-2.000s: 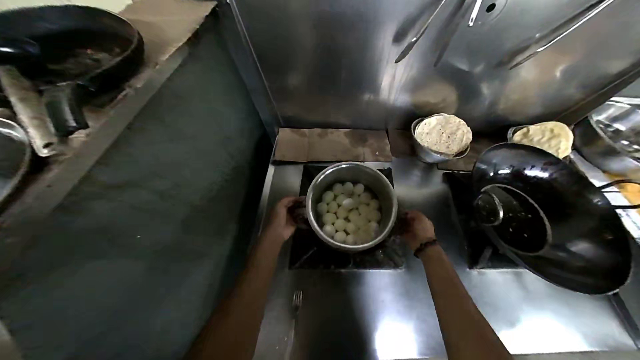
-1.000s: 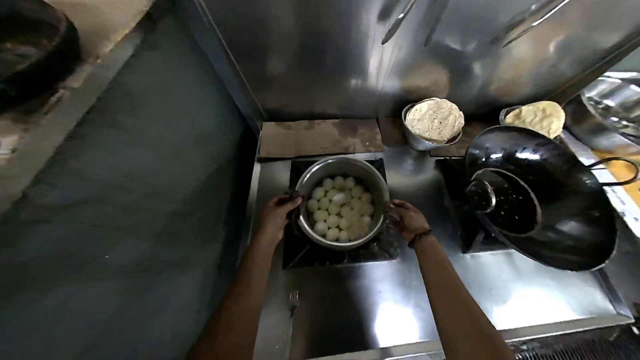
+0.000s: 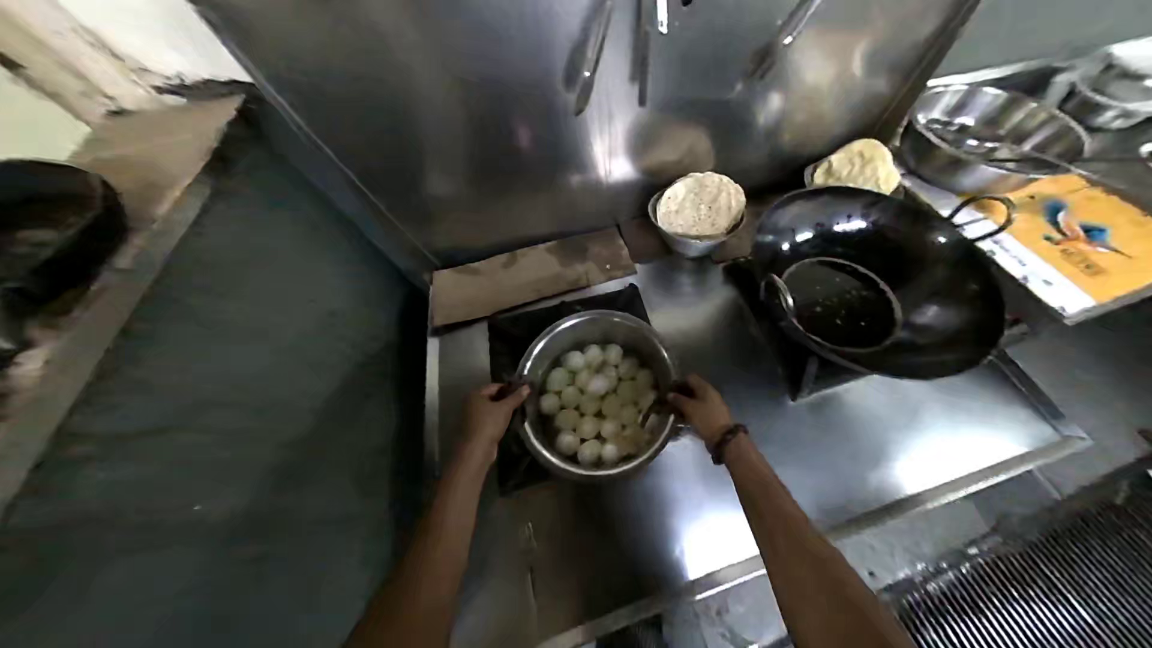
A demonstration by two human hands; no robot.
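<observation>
A round steel pot (image 3: 598, 471) stands over the left burner grate (image 3: 576, 308) of a steel stove. Several pale, round balls (image 3: 589, 405), which look like peeled eggs or dumplings, lie in it. My left hand (image 3: 489, 416) grips the pot's left side, fingers at a dark handle or cloth. My right hand (image 3: 704, 409), with a dark bracelet at the wrist, grips the opposite side in the same way. What exactly the fingers pinch is partly hidden. A fork (image 3: 531, 576) lies on the stove top below the pot, near my left forearm.
To the right, a black wok (image 3: 945, 315) with dark liquid sits over another burner. Behind are cardboard (image 3: 531, 274), a metal container (image 3: 695, 243) topped with flatbread or dough, and a similar one (image 3: 855, 166). Steel bowls (image 3: 999, 135) stand far right; a pan (image 3: 54, 234) rests on the left ledge.
The view has turned to the right. Both hands stay at the pot's sides throughout, and no grip has plainly changed.
</observation>
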